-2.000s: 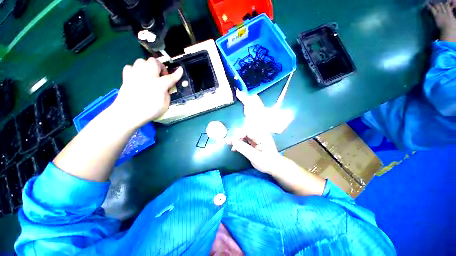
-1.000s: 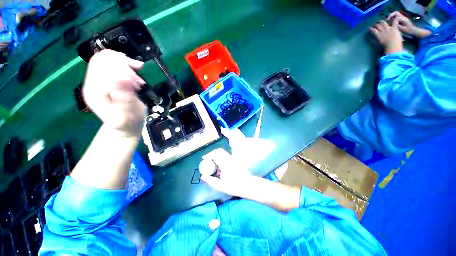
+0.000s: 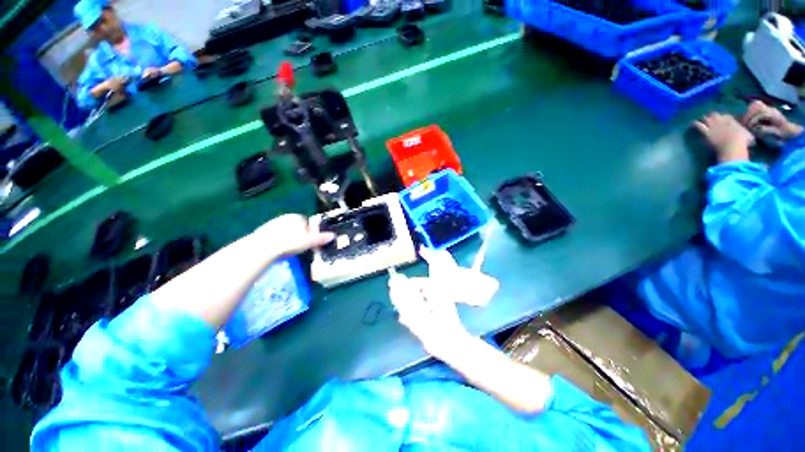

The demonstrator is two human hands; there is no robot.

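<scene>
A black housing sits in the cream fixture in front of the black toggle press, whose red handle points up. Small pale pieces show inside the housing's left part. My left hand reaches in from the left, with its fingertips at the housing's left edge; whether it grips is unclear. My right hand is closed around the white glue bottle, mostly hidden, with its thin pale tip upward. A thin black gasket lies on the green bench left of my right hand.
A blue bin of black gaskets, a red-orange bin and another housing are right of the press. A white cloth lies before them. A blue bin and black housings are left. Coworkers sit right and far left.
My left hand has left the press handle and come down to the housing's left edge. The handle now stands free. My right hand has turned the bottle tip upward. The view has shifted.
</scene>
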